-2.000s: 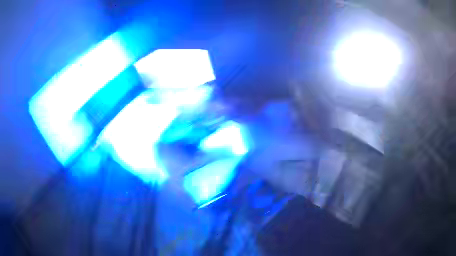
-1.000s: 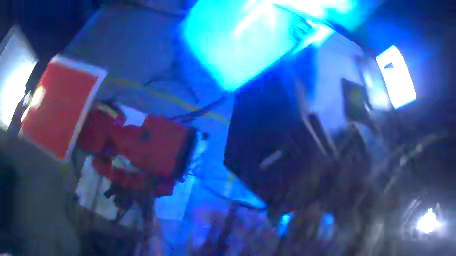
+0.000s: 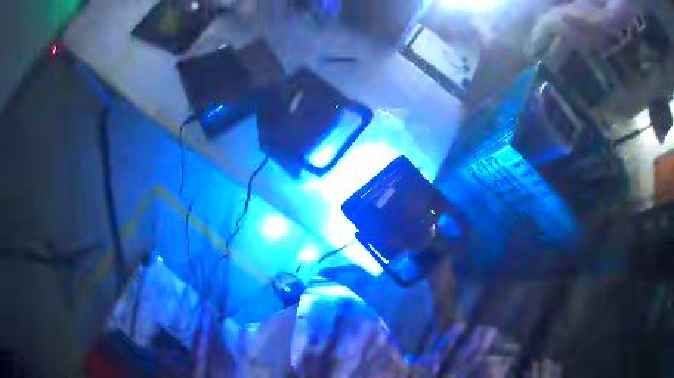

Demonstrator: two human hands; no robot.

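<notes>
A black rectangular lamp unit (image 3: 388,199) with a loop handle lies tilted near the white table's (image 3: 384,85) front edge, over strong blue-white glow. A second black lamp unit (image 3: 288,114) with a loop handle sits further up the table. Another dark unit (image 3: 214,85) stands beside it, with a thin cable hanging down. A blurred, brownish shape (image 3: 442,284), perhaps my right hand, is by the nearest lamp's handle; its fingers and grip cannot be made out. A dark, blurred shape below the lamp may be my left hand (image 3: 344,277); this is unclear.
A slatted, blue-lit crate (image 3: 517,188) stands right of the lamps. A white item with a dark edge (image 3: 440,59) and a flat dark pad (image 3: 174,26) lie on the table. Thin cables hang over its edge. A dark pole or cable (image 3: 109,184) stands left. Whitish blurred material (image 3: 332,317) is below.
The view has swung from the red fixture to the white table with the lamp units. The large glowing face at the top is gone; the glow now lies around the nearest lamp.
</notes>
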